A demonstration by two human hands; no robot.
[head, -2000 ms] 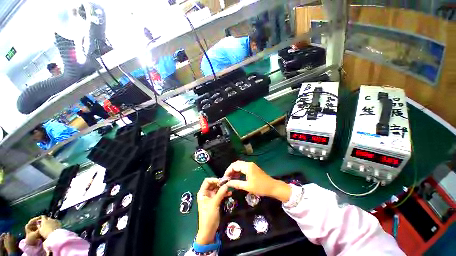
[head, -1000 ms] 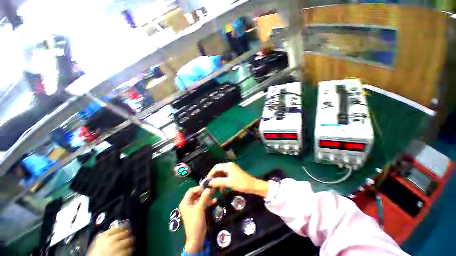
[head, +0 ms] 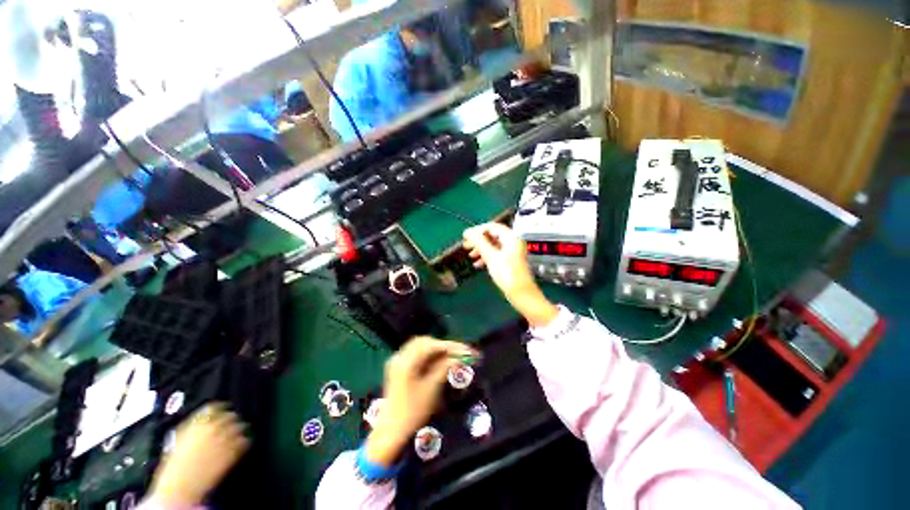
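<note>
My left hand [head: 414, 383] is over the black compartment tray [head: 509, 463], fingertips close together above a silver-rimmed disc [head: 460, 376]; a small greenish spot shows at the fingertips, but I cannot tell if it is held. More discs [head: 479, 420] sit in the tray. My right hand [head: 496, 249] is raised left of the smaller power supply, fingers bent; whether it holds something is unclear. The black test fixture [head: 399, 314] with its red handle [head: 346, 242] stands behind my left hand, a round unit [head: 403, 280] on it. Silver rings [head: 335, 398] and a dotted disc [head: 312, 430] lie on the mat.
Two white power supplies [head: 559, 199] [head: 679, 234] stand at the right, with a red parts box [head: 778, 383] in front. A filled black tray [head: 404, 184] is behind the fixture. Another person's hand [head: 205, 448], paper [head: 115, 403] and black trays [head: 170, 339] are at the left.
My hands have moved apart; the right went up and away towards the smaller power supply. The green-lit unit at the fixture's front no longer shows there. A dotted disc now shows beside the rings.
</note>
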